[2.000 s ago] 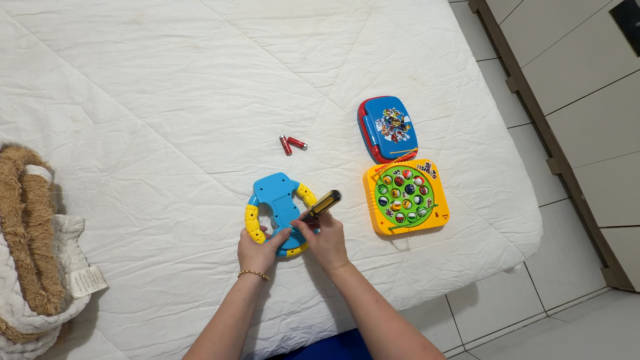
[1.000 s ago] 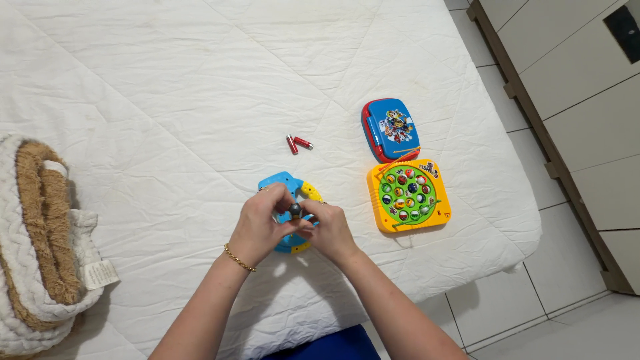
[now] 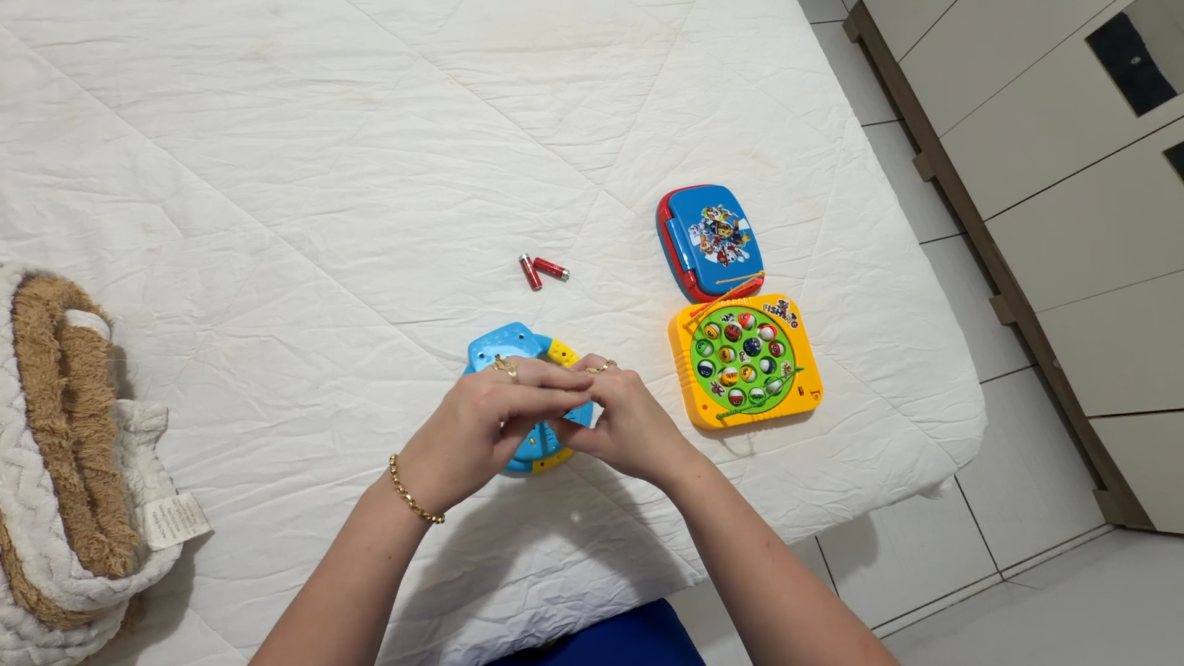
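A blue and yellow plastic toy, shaped like a steering wheel point(image 3: 507, 344), lies on the white quilted bedspread with screw holes in its upper face. Over its middle my left hand point(image 3: 495, 412), with a gold bracelet at the wrist, meets my right hand point(image 3: 634, 421). Fingertips of both come together above the toy's right part; what is between them is hidden. Two red batteries point(image 3: 530, 272) lie close together beyond the toy.
To the right sits a yellow fishing game point(image 3: 807, 370) with small round fish and little rods. A blue and red case point(image 3: 717, 227) touches its far side. A folded brown and white blanket point(image 3: 79, 444) lies at far left. Past the bed's right edge are floor tiles and a drawer unit point(image 3: 1064, 203).
Two seconds ago my right hand held a screwdriver with a black and yellow handle, now not visible. My left hand has moved from the toy's left rim to over its middle.
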